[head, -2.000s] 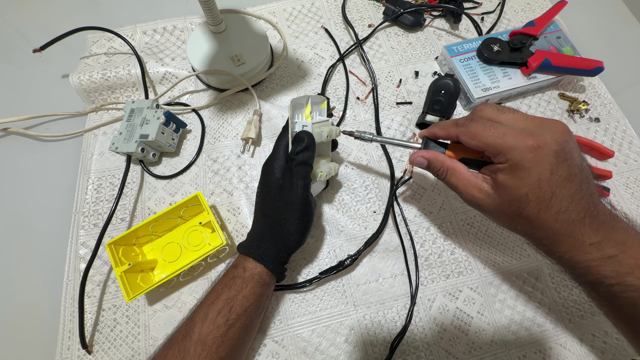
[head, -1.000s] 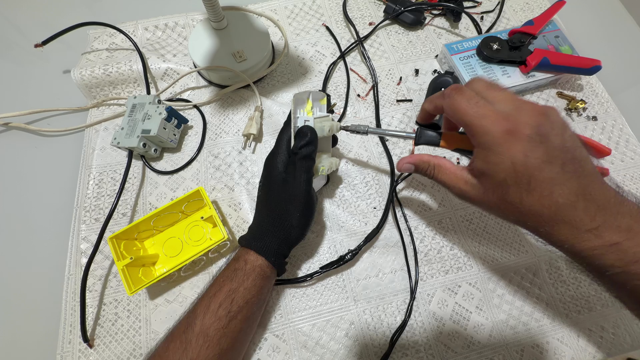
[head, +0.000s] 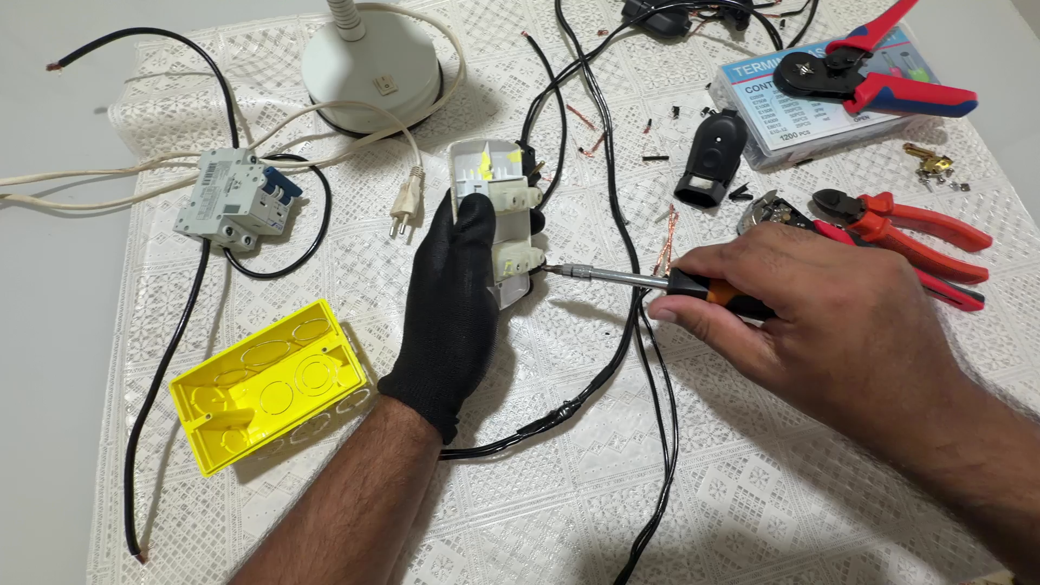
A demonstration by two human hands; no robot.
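Note:
My left hand (head: 451, 301), in a black glove, grips a white plastic wall-plate assembly (head: 486, 166) with two electrical modules (head: 512, 258) on its back. Black wire shows behind its right edge. In my bare right hand (head: 812, 301) is a screwdriver (head: 621, 277) with a steel shaft and a black and orange handle. Its tip is at the right side of the lower module; whether it sits in a screw I cannot tell. To the left lies a yellow electrical box (head: 272, 382), open side up.
Circuit breakers (head: 236, 199) with black cables lie at the left, near a lamp base (head: 370, 69) and a white plug (head: 406, 203). Black cables (head: 611, 179) cross the middle. Right are a terminal case (head: 812, 138), crimping pliers (head: 910, 93), red-handled cutters (head: 918, 227) and a black connector (head: 711, 158).
The screwdriver tip has moved from the upper module down to the lower one, with my right hand moving down too. My left hand still holds the assembly.

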